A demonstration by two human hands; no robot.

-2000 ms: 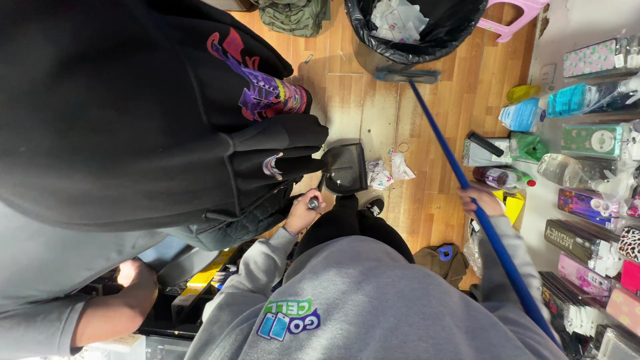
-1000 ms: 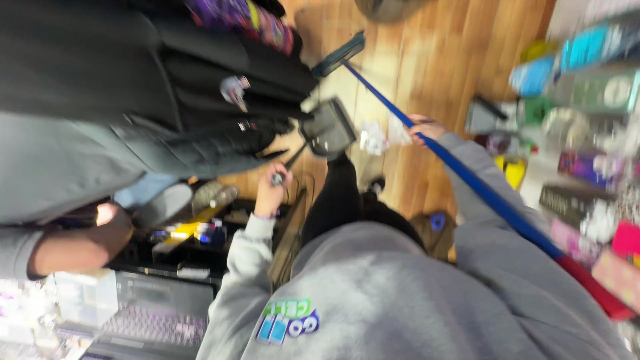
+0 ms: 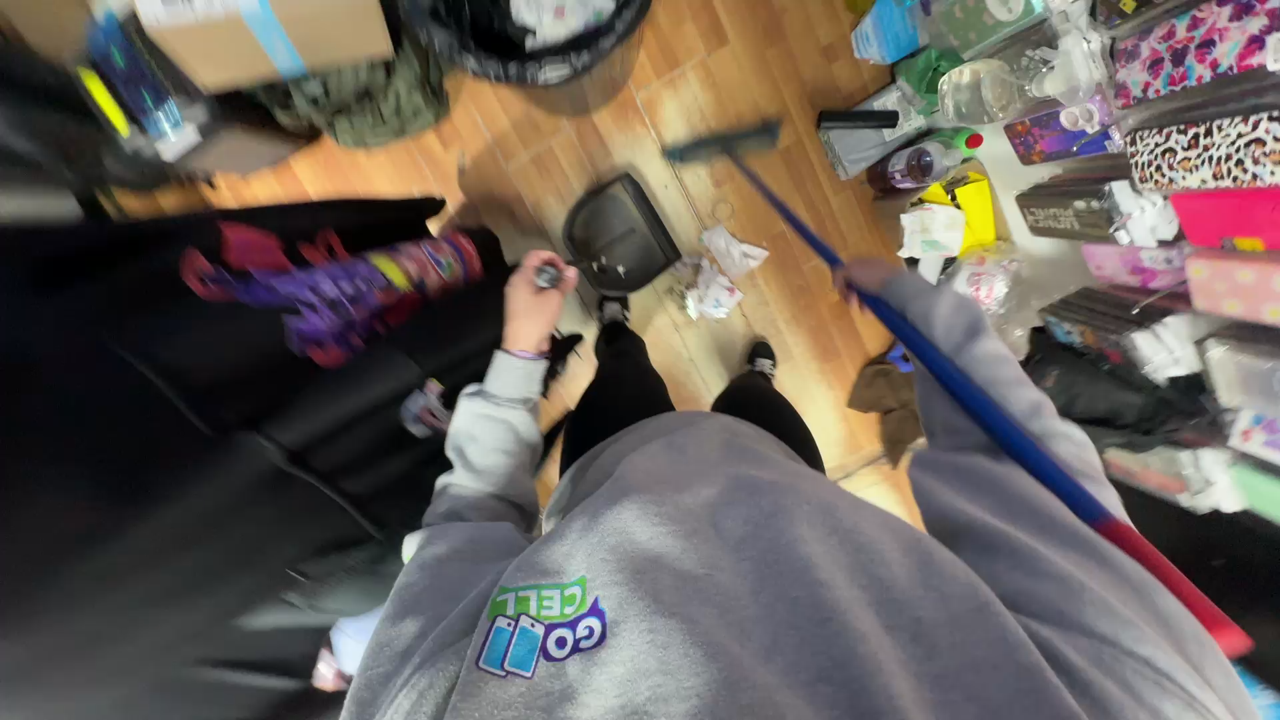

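Observation:
My left hand (image 3: 537, 300) is closed around the upright handle of a black dustpan (image 3: 620, 238), whose pan rests on the floor by my shoe. In my right hand (image 3: 866, 280) is the blue and red pole of a broom (image 3: 960, 385). The broom's head (image 3: 724, 142) is on or just above the floor, up and right of the dustpan. Crumpled white paper or plastic scraps (image 3: 713, 292) lie just right of the dustpan, with another white piece (image 3: 735, 251) beside them. A few small bits show in the pan.
A bin with a black liner (image 3: 535, 65) stands at the top. A cardboard box (image 3: 262, 40) and green fabric (image 3: 365, 100) are at upper left. A person in dark clothing (image 3: 250, 400) is close on my left. Boxed and bagged goods (image 3: 1200, 160) line the right, with a bottle (image 3: 915, 165) on the floor side.
The broom head has moved away from beside the dustpan, where it was a second ago, to the right. The bin, largely out of view then, shows again as the view shifts.

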